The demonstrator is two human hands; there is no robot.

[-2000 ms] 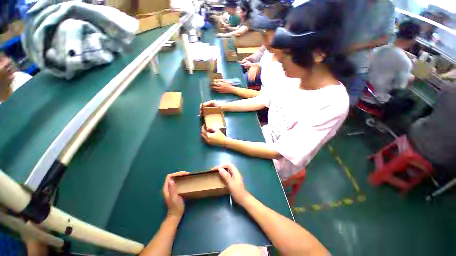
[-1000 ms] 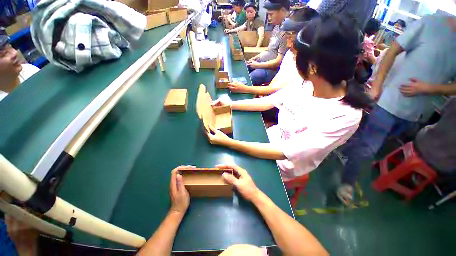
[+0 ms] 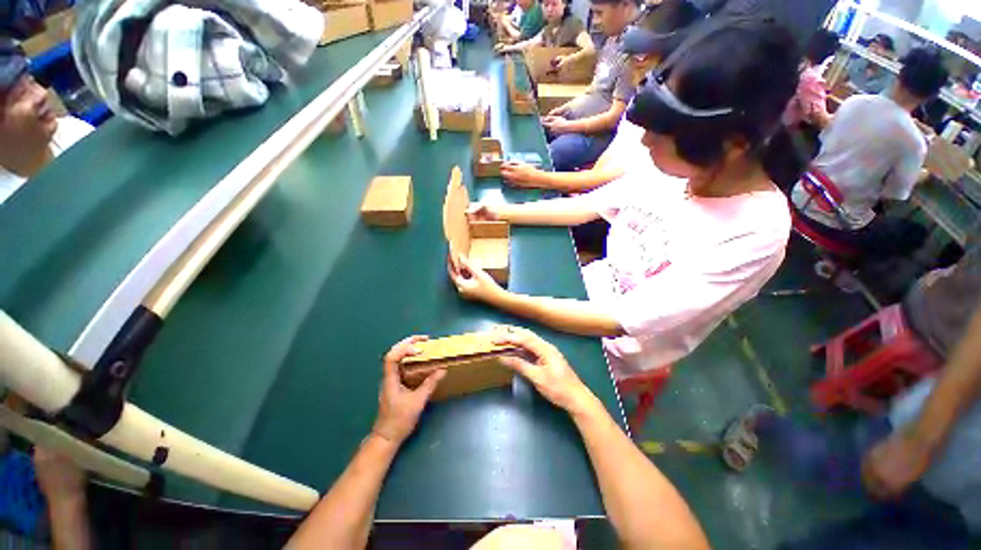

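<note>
A small brown carton (image 3: 469,376) is between my hands above the dark green bench (image 3: 323,355), near its front edge. Its lid panel (image 3: 463,345) lies folded over the top, with a dark gap under its front edge. My left hand (image 3: 406,389) grips the left end, thumb on the front wall. My right hand (image 3: 543,367) grips the right end, fingers on the lid. The inside of the carton is hidden.
A closed carton (image 3: 387,201) lies further up the bench. A neighbouring worker on the right holds an open carton (image 3: 489,249). A cream pipe frame (image 3: 204,460) crosses the left. A checked cloth (image 3: 183,64) lies at upper left. A red stool (image 3: 877,360) stands right.
The open carton's lid is now folded over its top, and my hands have moved slightly up and right with it. At right, a standing person has moved nearer.
</note>
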